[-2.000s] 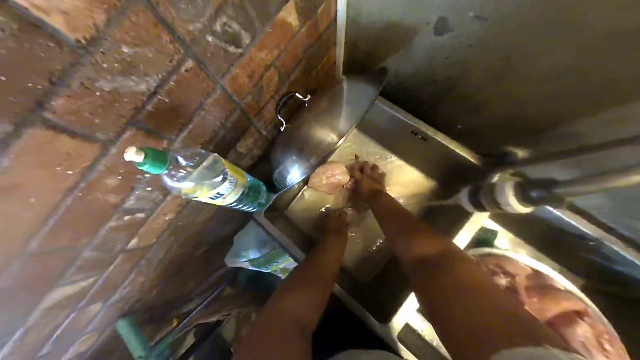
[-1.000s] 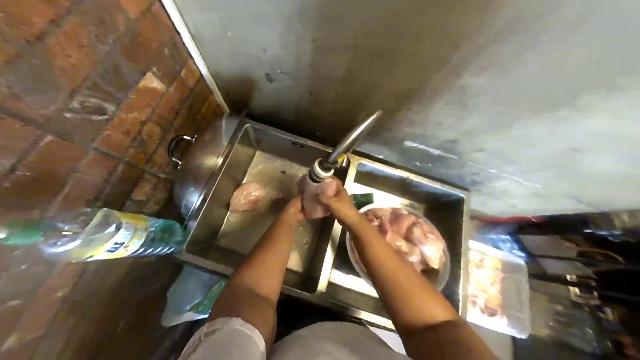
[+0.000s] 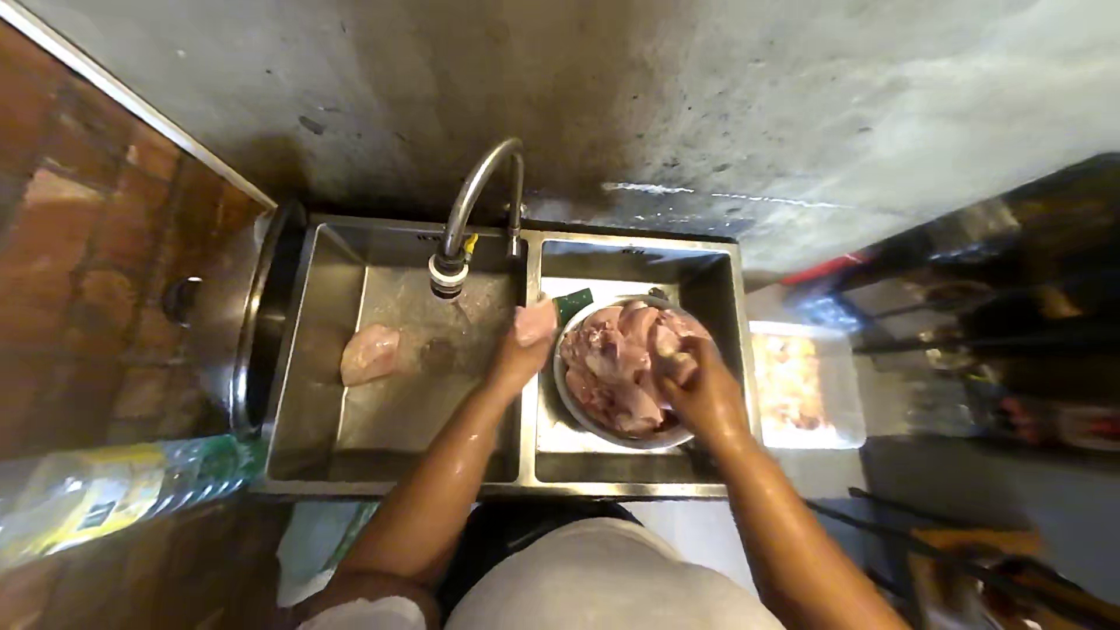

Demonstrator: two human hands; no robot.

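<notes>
My left hand (image 3: 521, 348) holds a pale pink piece of raw meat (image 3: 535, 322) above the divider of the steel double sink. On the right, my right hand (image 3: 704, 389) reaches into a round bowl (image 3: 573, 409) heaped with raw meat pieces (image 3: 617, 359); its fingers are around a piece at the bowl's right side. Another raw piece (image 3: 369, 354) lies alone on the floor of the left basin (image 3: 394, 437). A curved metal faucet (image 3: 477, 188) hangs over the left basin, its spout end (image 3: 448, 276) to the left of my left hand.
A large metal pan (image 3: 229, 332) leans at the sink's left edge, near a plastic bottle with a green end (image 3: 131, 490). A green scouring pad (image 3: 574, 303) lies behind the bowl. Right of the sink stands a translucent tub (image 3: 840, 385) with food in it. A concrete wall (image 3: 569, 96) rises behind.
My hands have moved apart from the faucet: the left to the divider with a meat piece, the right to the bowl. The view has swung right since the oldest frame.
</notes>
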